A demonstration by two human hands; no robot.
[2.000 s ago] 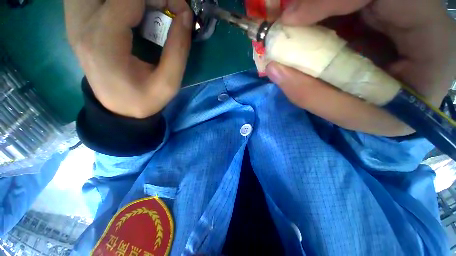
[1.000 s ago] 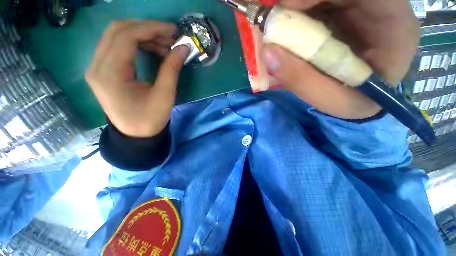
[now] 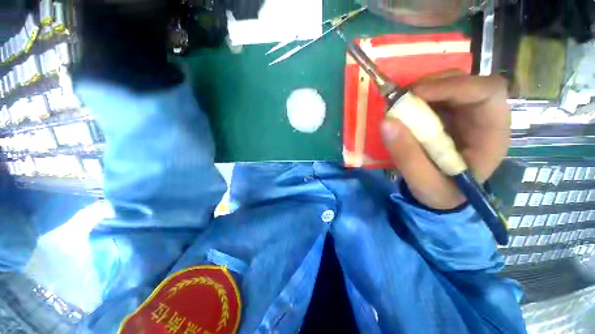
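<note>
My right hand (image 3: pixel 457 134) holds the soldering iron (image 3: pixel 424 124) by its cream-taped grip, above the red pad (image 3: pixel 408 68); its metal tip points up and left. My left hand is not visible; only the dark cuff (image 3: pixel 130 49) and blue sleeve show at the upper left. The round pale holder (image 3: pixel 306 110) lies bare on the green mat (image 3: pixel 261 124). Silver tweezers (image 3: pixel 316 39) lie beside the white paper (image 3: pixel 274 21). I see no round unit on the holder.
Battery trays stand at the left (image 3: pixel 39 137) and right (image 3: pixel 554 196). A metal tray with a yellow-brown sponge (image 3: pixel 540 65) is at the upper right. Dark round units (image 3: pixel 177 38) are beside the paper. A blurred clear rounded thing (image 3: pixel 421 10) is at the top edge.
My left hand has left the holder and moved up out of sight; the round unit and battery cell are gone from there. My right hand has moved right and down with the iron. The view has widened.
</note>
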